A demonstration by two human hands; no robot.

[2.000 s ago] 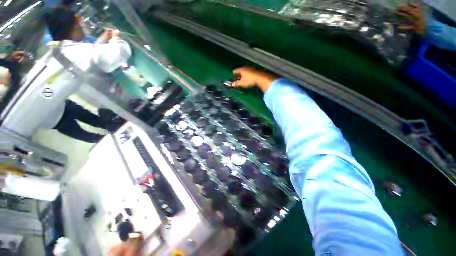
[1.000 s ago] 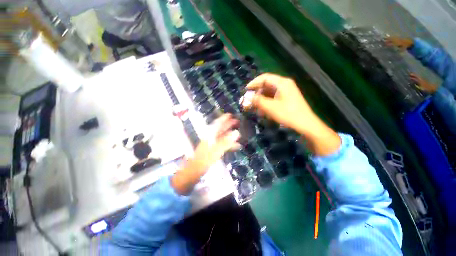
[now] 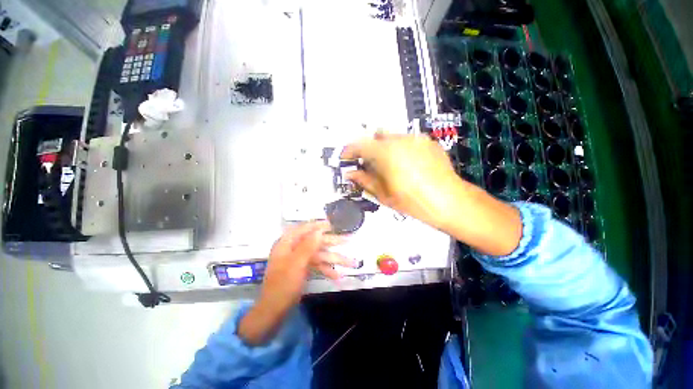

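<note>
The fixture (image 3: 340, 159) is on the light metal bed of the desktop machine, partly hidden by my right hand. A dark round disc (image 3: 346, 216) lies at its near end. My right hand (image 3: 403, 178) is over the fixture with its thumb and fingertips brought close together at a small dark and metallic piece; whether it grips that piece is unclear. My left hand (image 3: 299, 262) is blurred at the machine's front edge, fingers apart, its fingertips close to the disc. I see nothing held in it.
The blister tray (image 3: 524, 156) of dark discs is right of the machine. The emergency stop (image 3: 387, 264) is on the front edge, right of my left hand. The teach pendant (image 3: 152, 57), white wipe (image 3: 160, 105) and cable (image 3: 121, 205) are left. Black specks (image 3: 251, 89) lie beyond.
The view has turned to the machine. Both hands have left the tray; my right hand is now over the fixture and my left hand beside the disc at the front edge.
</note>
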